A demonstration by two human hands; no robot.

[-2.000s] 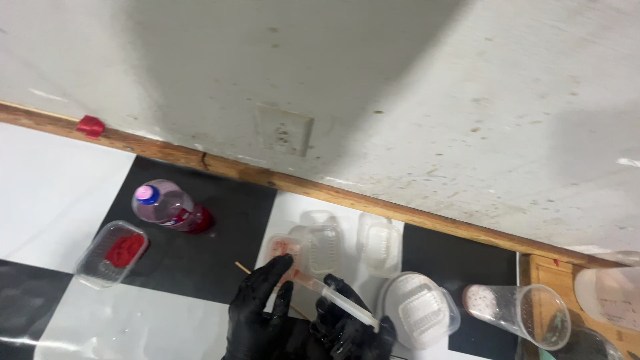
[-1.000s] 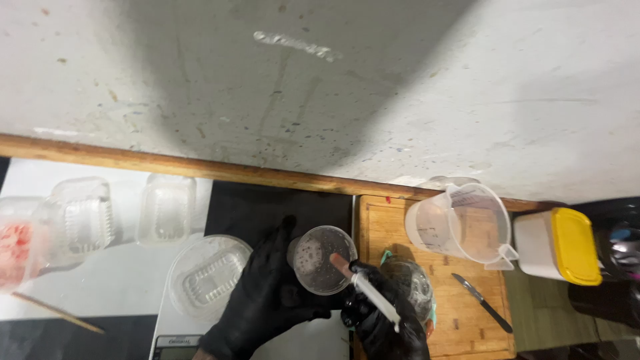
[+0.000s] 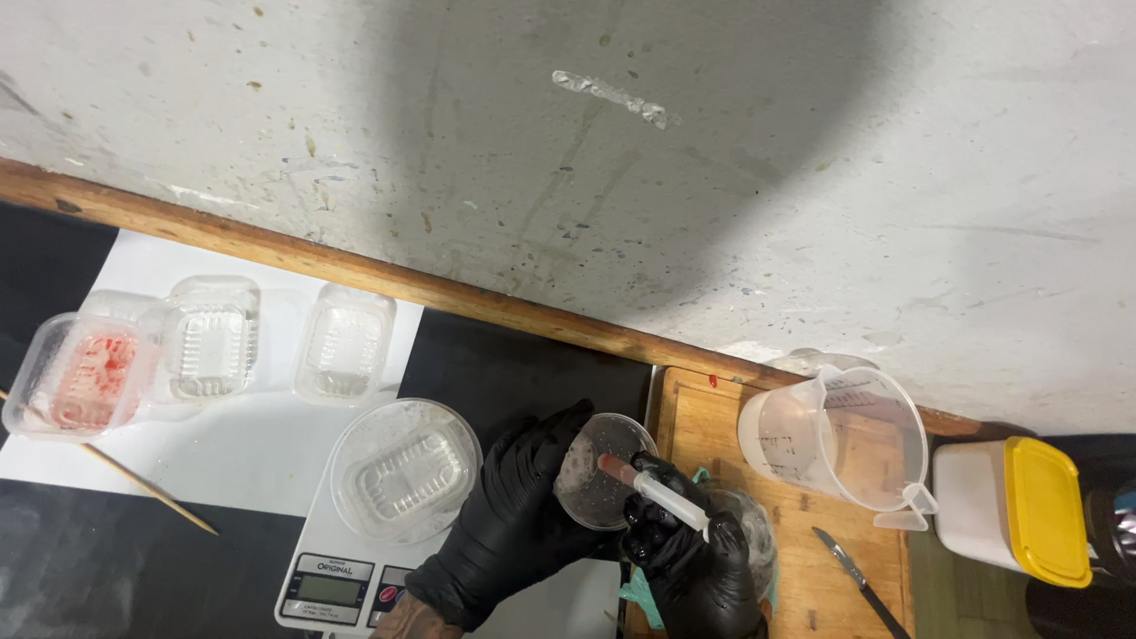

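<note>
My left hand (image 3: 524, 506), in a black glove, holds a clear plastic cup (image 3: 606, 470) with droplets and some froth inside. A plastic syringe (image 3: 661, 497) with reddish liquid near its front end is in my right hand (image 3: 688, 550), also black-gloved, its front over the cup's mouth. To the left of my left hand, a small clear tray (image 3: 413, 475) rests in a round clear lid or dish (image 3: 346, 510) on a white digital kitchen scale (image 3: 293, 577). Behind my right hand is a clear container (image 3: 756, 532), partly hidden.
At left stand a clear tray with red residue (image 3: 98, 377), two more clear trays (image 3: 211, 346) (image 3: 344, 346) and a wooden skewer (image 3: 151, 488). At right, a measuring jug (image 3: 834, 435) and a knife (image 3: 856, 577) are on a wooden board (image 3: 799, 568), beside a yellow-lidded tub (image 3: 1047, 510). A wall runs behind.
Two seconds ago my hands held the syringe at the reddish tray; now they are at the cup, which lay on its side by the board then. The view has shifted right.
</note>
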